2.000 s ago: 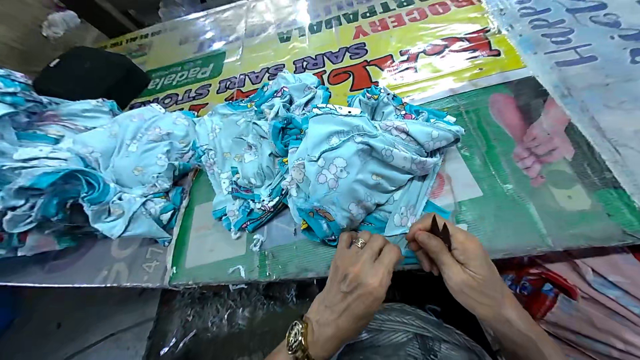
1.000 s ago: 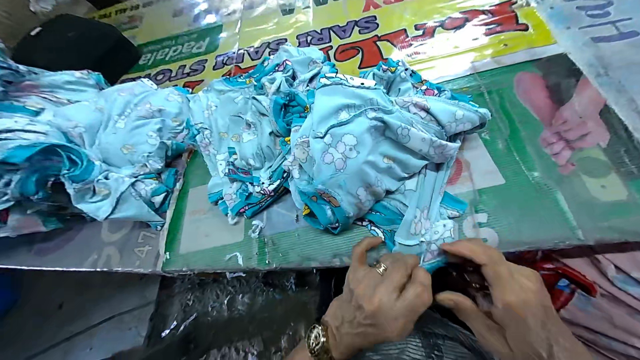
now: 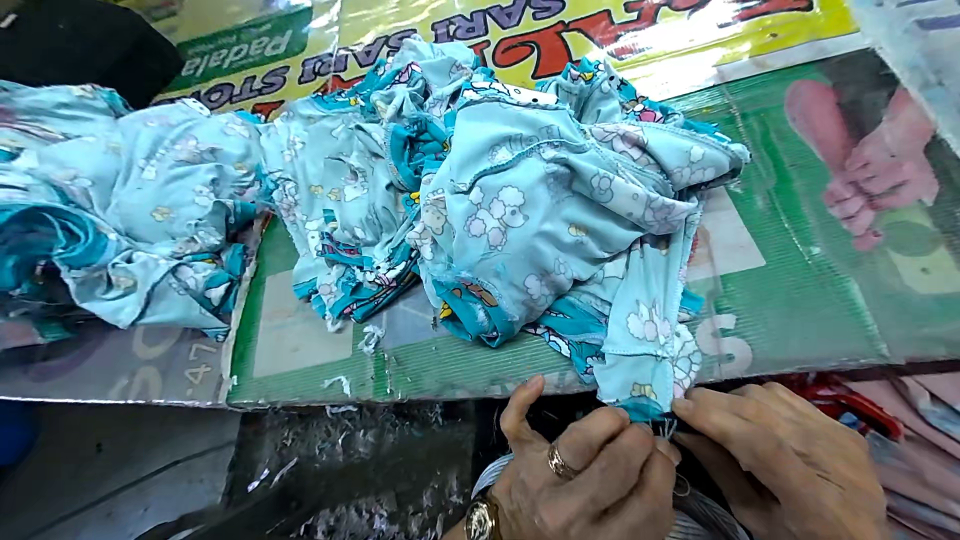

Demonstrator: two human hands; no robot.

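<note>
A light blue printed garment (image 3: 525, 217) lies crumpled on the table, one strip of it hanging over the front edge. At the end of that strip, my left hand (image 3: 585, 472), with a ring and a wristwatch, pinches the teal hem between its fingers. My right hand (image 3: 780, 450) holds the same hem from the other side, thumb and forefinger at its corner. Loose white threads show between the hands. More blue printed fabric (image 3: 345, 195) is bunched just left of the garment. Whether the right hand also holds a small tool is hidden.
A larger heap of similar blue garments (image 3: 150, 172) lies at the left, below a black object (image 3: 90, 45). Printed plastic sheeting (image 3: 787, 300) covers the table. Lint scraps (image 3: 371, 337) lie near its front edge. Pink and red fabric (image 3: 915, 435) is at the lower right.
Two seconds ago a dark pointed tool showed in my right hand; it is out of sight now. A strip of the garment has come down over the table edge between my hands.
</note>
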